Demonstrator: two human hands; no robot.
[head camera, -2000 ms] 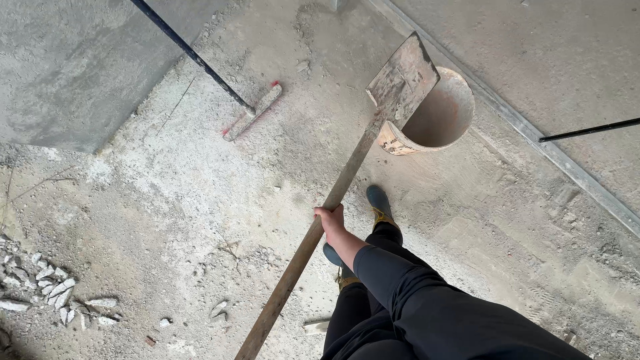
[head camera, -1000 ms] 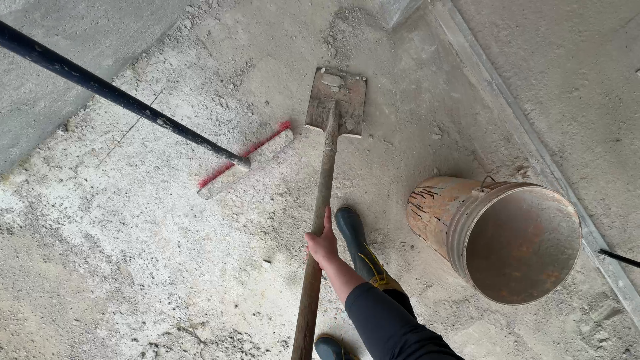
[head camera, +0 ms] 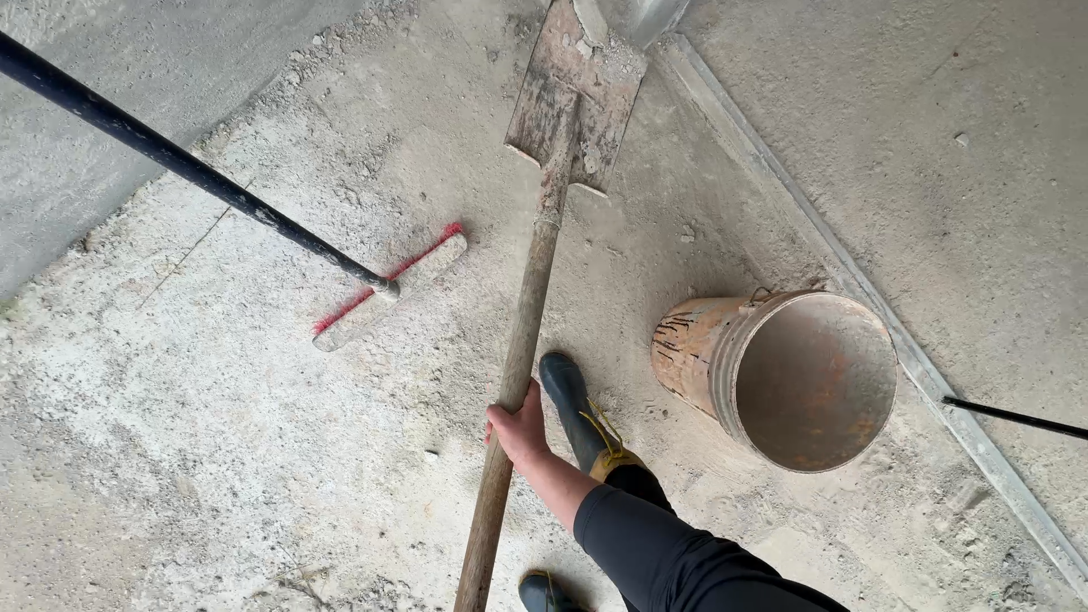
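My right hand (head camera: 518, 429) is closed around the wooden handle of a square-bladed shovel (head camera: 527, 314), partway along its length. The shovel's worn metal blade (head camera: 552, 110) is at the top of the view, with pale rubble (head camera: 616, 59) at its front part; whether all of it lies on the blade cannot be told. The handle runs down past the bottom edge. To the right of the handle is an open, stained plastic bucket (head camera: 688, 348), with dusty residue on its inner wall. My left hand is out of view.
A push broom (head camera: 391, 289) with red bristles and a dark pole rests on the dusty concrete floor at left. A metal strip (head camera: 816, 225) crosses diagonally behind the bucket, near a thin dark rod (head camera: 1016, 416). My rubber boots (head camera: 565, 399) are beside the handle.
The shovel blade was over the bucket's rim two seconds ago. It has moved away from the bucket to the floor area near the metal strip's end. My right hand has kept its grip.
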